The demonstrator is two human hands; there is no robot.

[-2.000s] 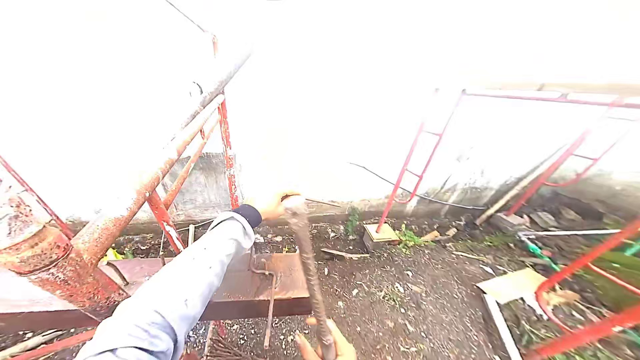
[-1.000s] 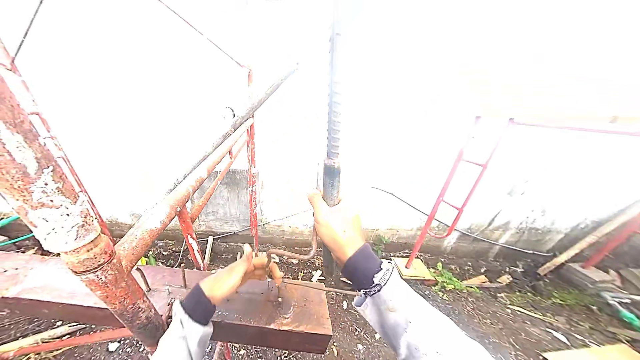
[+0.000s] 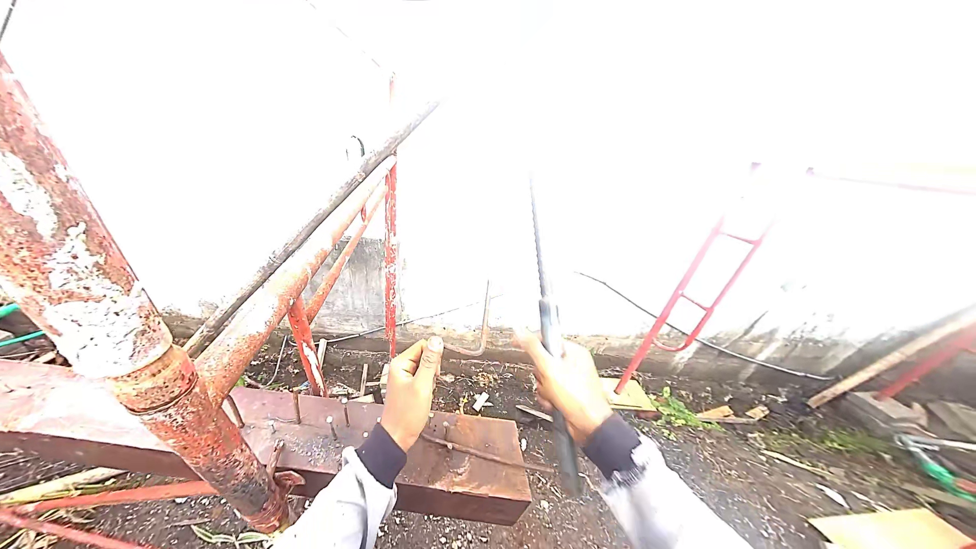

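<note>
My left hand (image 3: 412, 387) pinches a thin bent steel rod (image 3: 486, 324) above a brown beam (image 3: 465, 488). The rod runs right from my fingers and bends upward. My right hand (image 3: 568, 381) is closed around a long ribbed steel bar (image 3: 540, 244) with a dark sleeve-like part (image 3: 566, 454) at its lower end; the bar stands nearly upright. Several upright metal pins (image 3: 297, 406) stick out of the beam's top. Another thin rod (image 3: 488, 454) lies across the beam below my left hand.
A rusty red scaffold pipe (image 3: 152, 366) crosses the left side, with slanted pipes behind it. A red scaffold ladder frame (image 3: 690, 297) leans against the bright wall. Wood scraps and a plywood piece (image 3: 900, 530) lie on the soil at right.
My left hand has risen from the beam's pins, with the bent rod in its fingers. Two seconds ago the ribbed bar was between both hands; now the right hand alone holds it.
</note>
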